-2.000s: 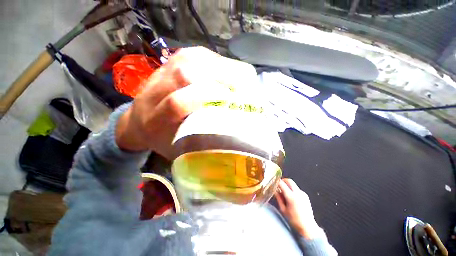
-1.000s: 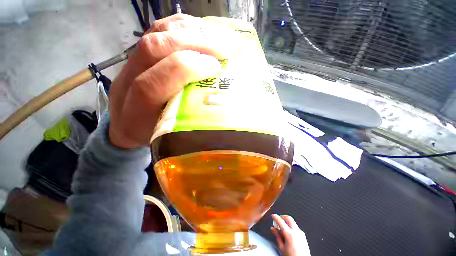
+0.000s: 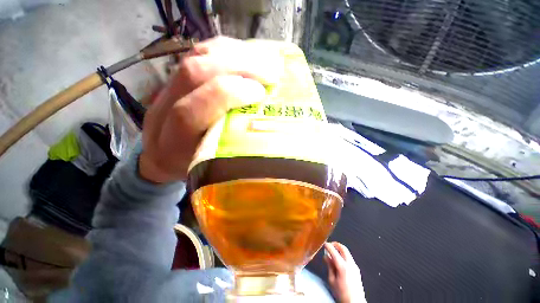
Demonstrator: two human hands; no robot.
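A bottle [image 3: 266,219] with a green-yellow label, a dark band and amber liquid fills the middle of the view. It is tipped up, with its neck low and close to the camera; its mouth is cut off at the bottom. My left hand [image 3: 198,103] grips the bottle around the label from the left side. My right hand [image 3: 343,272] is small at the bottom, just right of the bottle's neck. Its fingers are bent, and I cannot tell whether they hold something. White cut cloth pieces [image 3: 379,171] with dark stripes lie behind the bottle, partly hidden by it.
The black ribbed table [image 3: 426,242] spans the lower right. A grey padded board [image 3: 391,112] lies behind it, below a large fan grille [image 3: 438,35]. Dark bags [image 3: 65,183] are at left, beneath a bent wooden pole [image 3: 53,112]. A round bin [image 3: 195,242] is partly hidden.
The bottle rose and tilted neck-down towards the camera from two seconds ago, then shifted only slightly. The view tipped up, and the iron at lower right left the picture.
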